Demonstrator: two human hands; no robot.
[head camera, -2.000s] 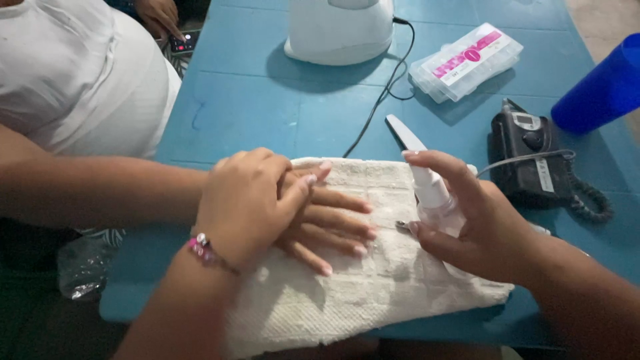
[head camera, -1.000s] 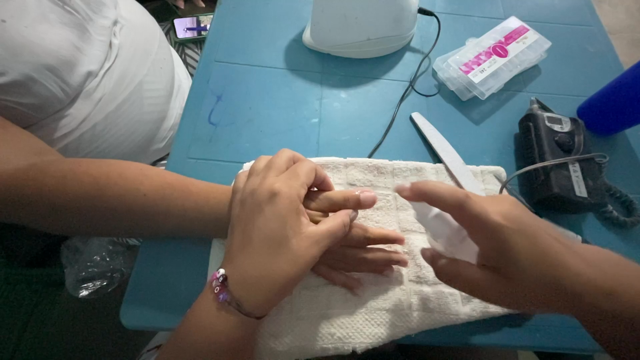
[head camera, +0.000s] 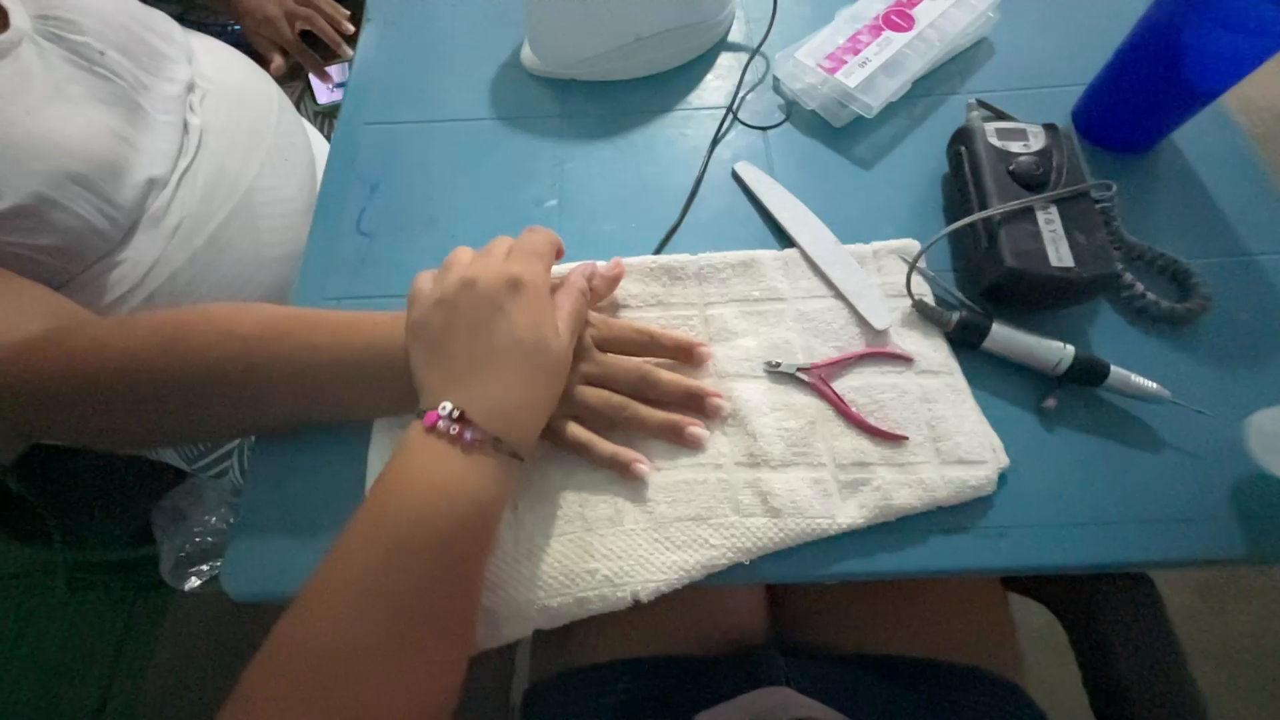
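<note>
My left hand (head camera: 495, 335) rests over the back of another person's hand (head camera: 640, 385), its fingers around the thumb side. That hand lies palm down, fingers spread, on a folded white towel (head camera: 800, 500). My right hand is out of view. To the right of the spread fingers, red-handled cuticle nippers (head camera: 835, 385) lie on the towel. A grey nail file (head camera: 815, 245) lies across the towel's far edge. The handpiece of an electric nail drill (head camera: 1040, 352) lies at the towel's right, its cord leading to a black control box (head camera: 1030, 220).
On the blue table (head camera: 450, 220) stand a white device (head camera: 625, 35) with a black cord, a clear plastic case (head camera: 880, 50) and a blue cup (head camera: 1170, 70). A whitish round object (head camera: 1265, 440) is at the right edge. A person in white sits at the left.
My right hand, earlier around a clear bottle over the towel, has left the view, and the bottle is gone from the towel. The nippers and the drill handpiece now show fully.
</note>
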